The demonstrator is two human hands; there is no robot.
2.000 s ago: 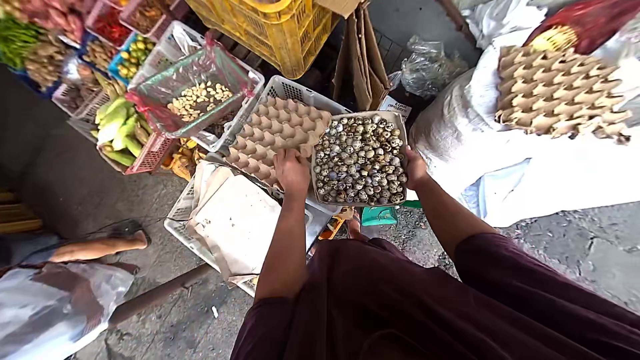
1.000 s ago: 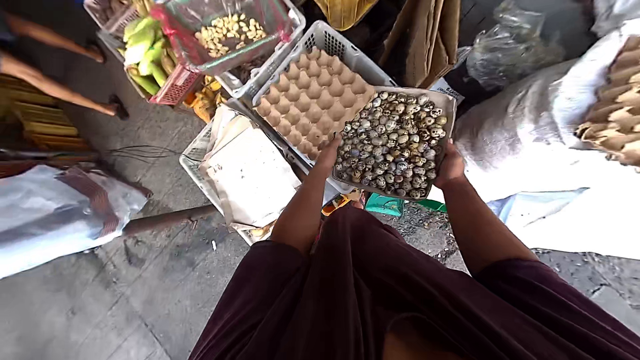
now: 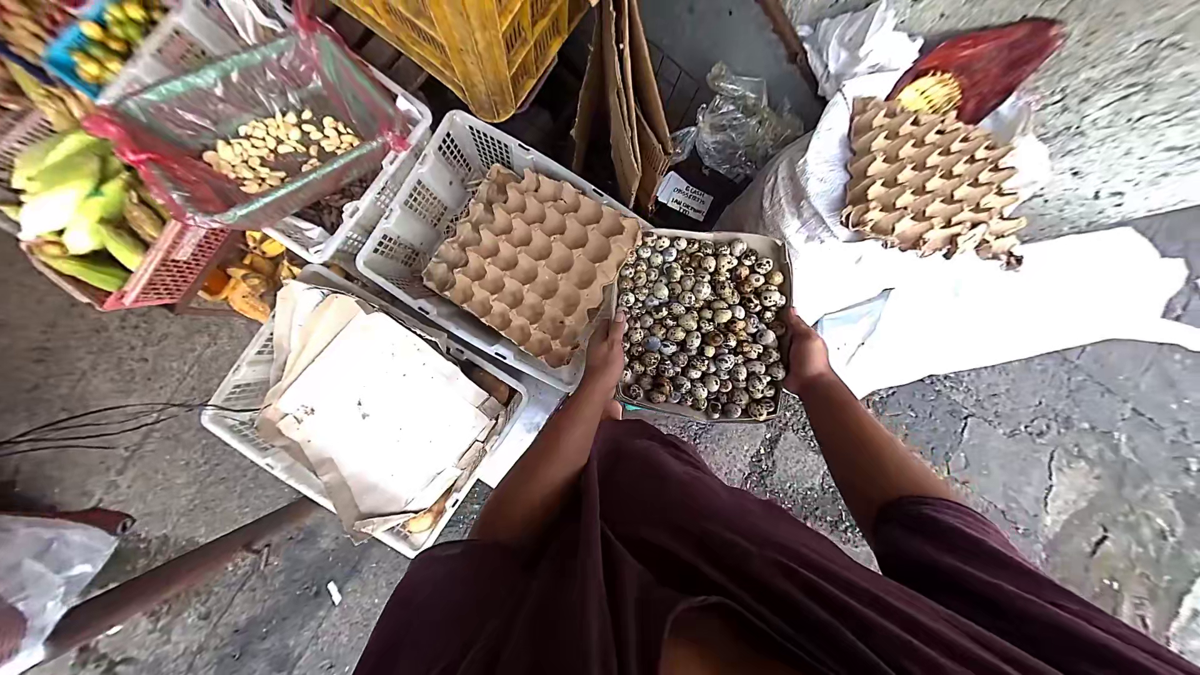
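Observation:
A shallow square box full of speckled quail eggs is held level between my two hands. My left hand grips its left edge, and my right hand grips the right edge; the fingers beneath are hidden. Just left of the box, an empty brown pulp egg tray lies in a white plastic crate, its right edge close to the box. In front of that crate, another white crate holds cardboard and paper sheets.
A plastic-lined basket of peeled cloves or nuts, corn and a yellow crate stand at upper left. More pulp egg trays rest on a white sack at right. A metal bar crosses the lower left floor.
Both hands keep hold of the box of quail eggs throughout. The view has shifted, with the egg trays on the sack more fully in sight than one second ago.

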